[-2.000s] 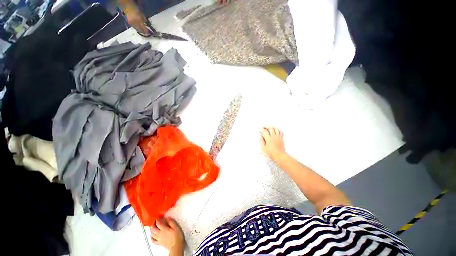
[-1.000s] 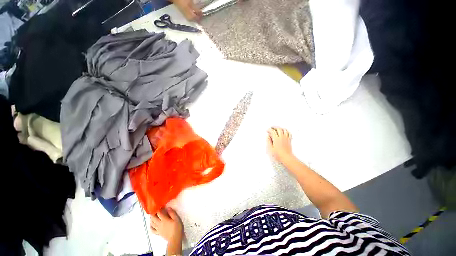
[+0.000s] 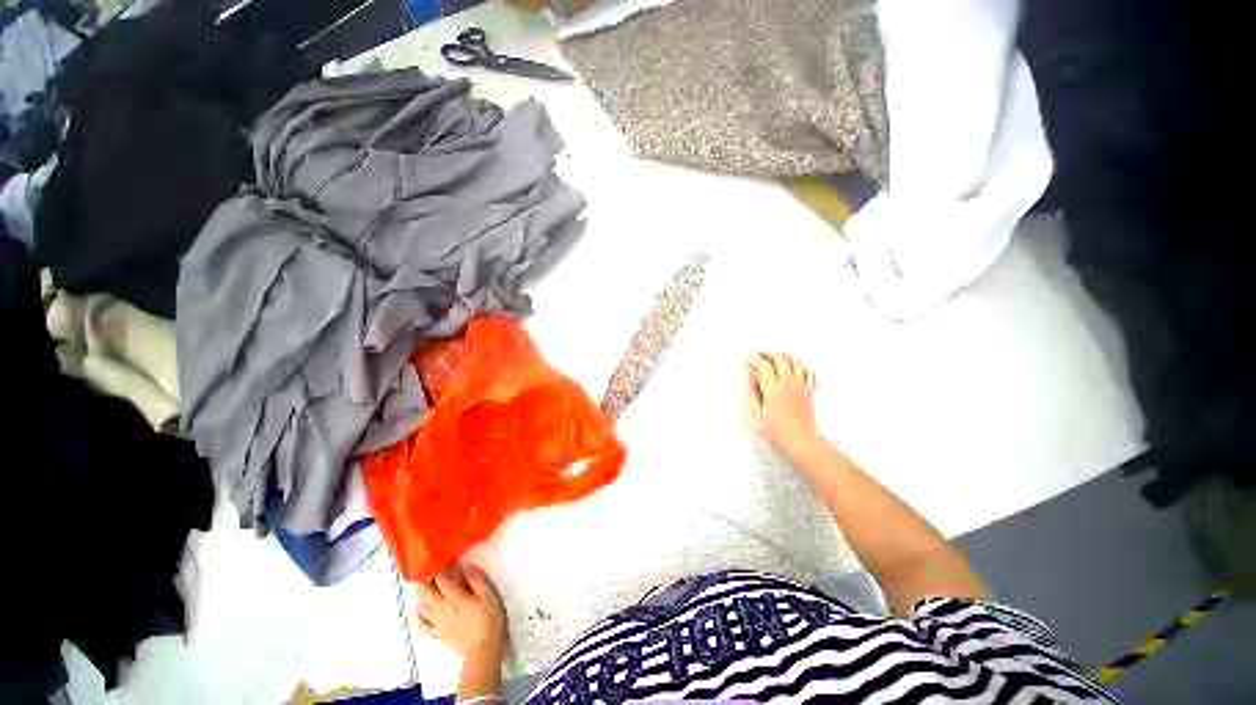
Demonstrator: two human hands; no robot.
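Observation:
My right hand (image 3: 782,394) lies palm down on the white tabletop (image 3: 992,400), fingers a little apart, at the upper edge of a pale, finely textured piece (image 3: 792,517). My left hand (image 3: 463,609) rests palm down at the lower edge of a crinkled orange-red plastic bag (image 3: 489,448); neither hand visibly holds anything. A narrow, pointed speckled piece (image 3: 658,335) lies between the bag and my right hand, its lower end at the bag's edge. My striped shirt hides the near table edge.
A grey cloth pile (image 3: 344,262) lies left of the bag, with a blue item (image 3: 324,548) below. Dark shears (image 3: 507,59), speckled cloth (image 3: 744,90) and white cloth (image 3: 957,179) lie at the far side. Black cloth (image 3: 1157,207) stands right, more black (image 3: 145,165) left.
The shears, earlier in another person's hand, now lie on the table, and that hand has moved away. The view has shifted slightly. My hands stay in about the same places.

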